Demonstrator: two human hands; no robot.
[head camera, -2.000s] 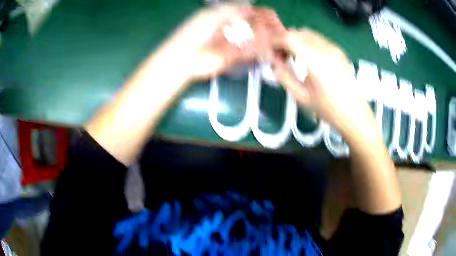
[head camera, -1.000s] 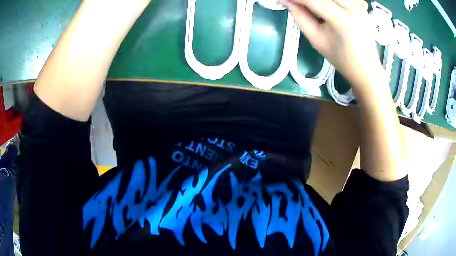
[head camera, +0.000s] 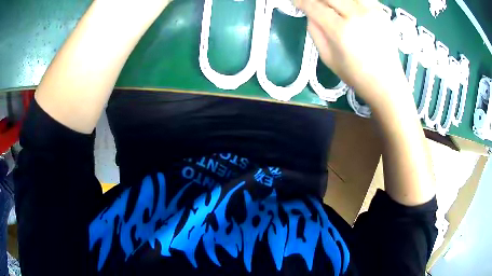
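Several white loop-shaped plastic housings lie in a row on the green bench (head camera: 162, 59). The nearest housing (head camera: 227, 81) has its rounded end toward me, and a second housing (head camera: 283, 92) lies beside it. Their far ends are cut off by the top edge. My right hand (head camera: 350, 38) is over the housings just right of these two, its fingers at the top edge near a white part. Whether the fingers hold anything cannot be told. My left forearm reaches up past the top edge; my left hand is out of the picture.
More white housings (head camera: 445, 91) continue in the row to the right. A white piece (head camera: 437, 6) lies at the top right. A brown carton (head camera: 350, 161) is below the bench edge at my right. A red object (head camera: 9, 132) shows at the far left.
The view has tipped down since the earliest frame, where both hands were close together above the housings. Since one second ago, my right hand has shifted slightly left and down in view.
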